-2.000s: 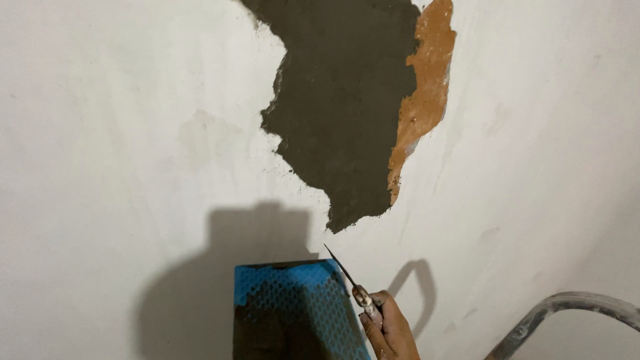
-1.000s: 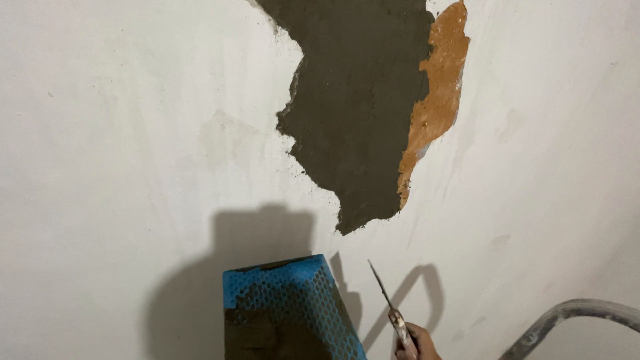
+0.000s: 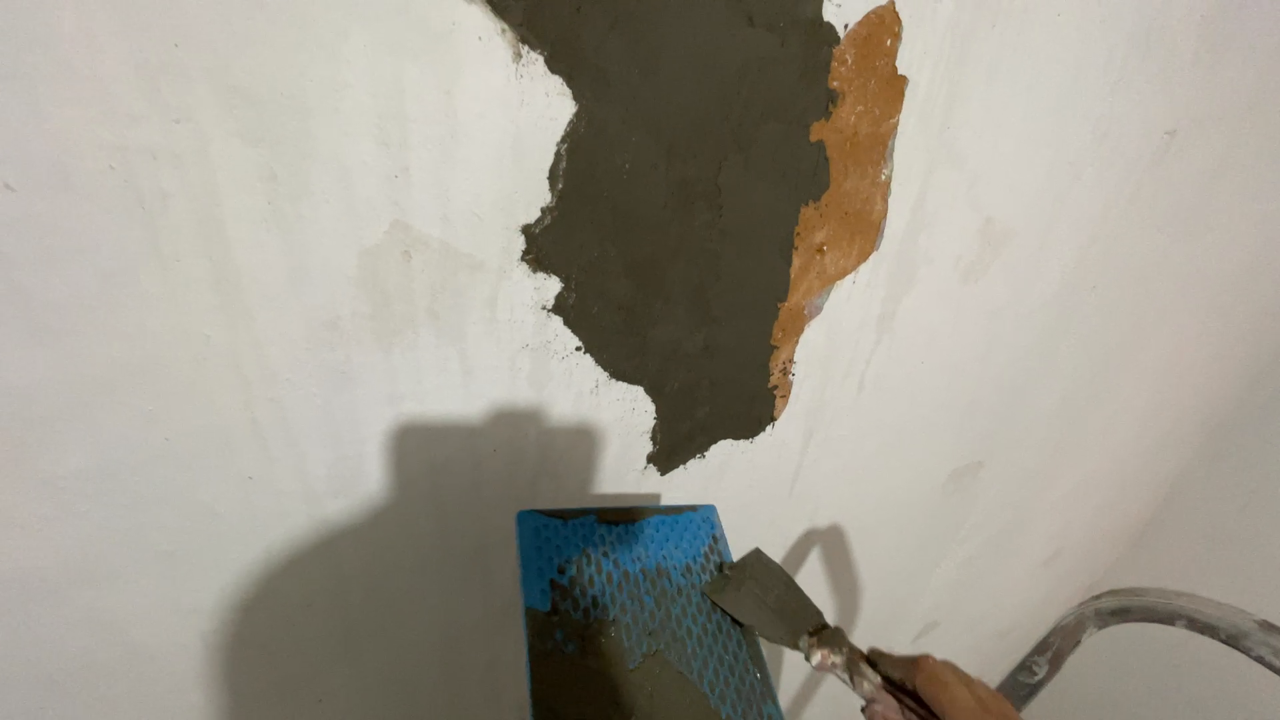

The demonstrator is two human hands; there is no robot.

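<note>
My right hand (image 3: pixel 935 688) grips the handle of a putty knife (image 3: pixel 768 598), whose blade carries dark mortar and overlaps the right edge of a blue plastic plasterer's hawk (image 3: pixel 640 540). Dark wet mortar (image 3: pixel 580 665) lies on the hawk's textured face, thickest toward the bottom of the frame. My left hand is out of view. Above the hawk, a dark grey mortar patch (image 3: pixel 690 220) covers part of the white wall, with a strip of bare orange-brown surface (image 3: pixel 850 170) along its right side.
A curved grey tube or hose (image 3: pixel 1130 605), smeared with pale residue, arcs across the lower right in front of the wall. The white wall (image 3: pixel 250 250) surrounds the patch, and a large shadow falls on it behind and left of the hawk.
The putty knife has come over the hawk's right edge, its broad blade face now showing; a second ago it was right of the hawk, seen edge-on. The patch looks the same.
</note>
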